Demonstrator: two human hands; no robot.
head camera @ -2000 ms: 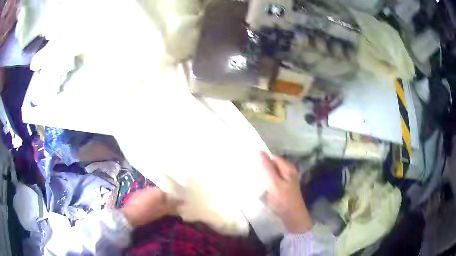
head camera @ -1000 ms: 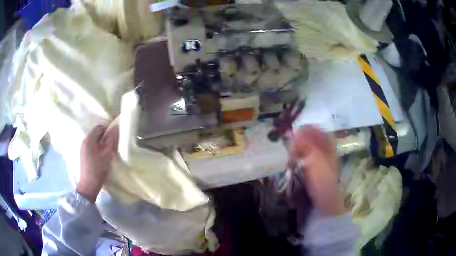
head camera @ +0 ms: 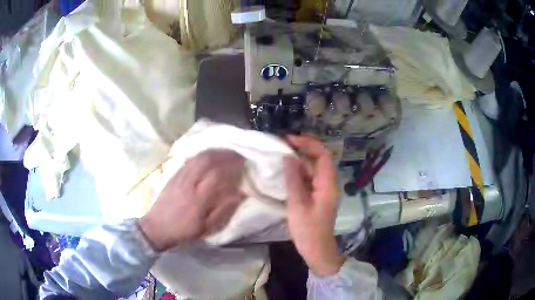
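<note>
A cream knit garment piece is bunched up in front of the overlock machine, covering the front of the sewing plate. My left hand is on the cloth with its fingers curled into it. My right hand holds the cloth's right edge between thumb and fingers. The needle area is partly hidden behind the cloth and my right hand. Part of the cream cloth hangs below the table edge.
A large cream garment pile lies left of the machine. Dark red snips lie right of it, beside a white sheet and yellow-black tape. Stacked cut pieces are behind right. A crumpled cloth heap sits lower right.
My right hand has moved left from beside the snips onto the cloth. My left hand has moved right with the cloth, which is now raised and bunched before the machine. The view has shifted.
</note>
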